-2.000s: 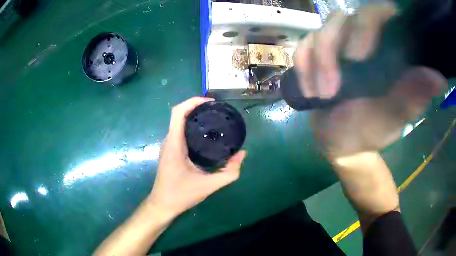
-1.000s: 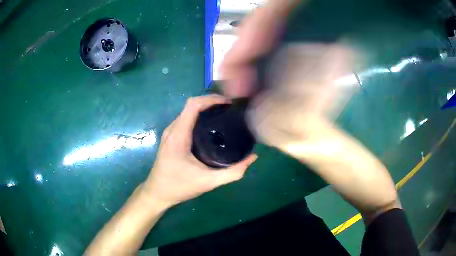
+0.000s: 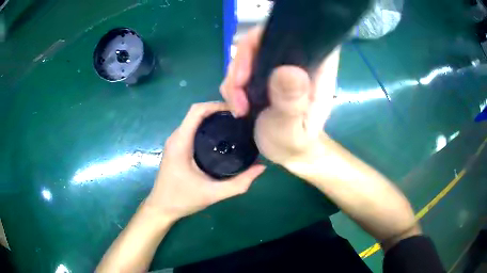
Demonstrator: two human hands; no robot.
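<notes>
A round black cup-shaped housing (image 3: 223,152) is held face up in my left hand (image 3: 184,176), with fingers and thumb around its sides. Its face has a centre hole and small shiny specks. My right hand (image 3: 291,114) is closed around a thick black electric screwdriver (image 3: 304,37), whose narrow end points down at the upper right part of the housing. The bit is hidden by my fingers and blur. A second housing (image 3: 122,56) stands alone on the bench at the upper left.
The white screw feeder with a blue side (image 3: 229,32) is at the top centre, mostly hidden behind the screwdriver. A clear plastic bag (image 3: 380,18) lies right of it. The glossy green bench (image 3: 96,213) ends near my dark clothing. A yellow floor line (image 3: 438,197) is at the right.
My right hand and the screwdriver have moved left from the feeder to over the held housing, and the screwdriver now stands more upright. My left hand still holds the housing, shifted only slightly.
</notes>
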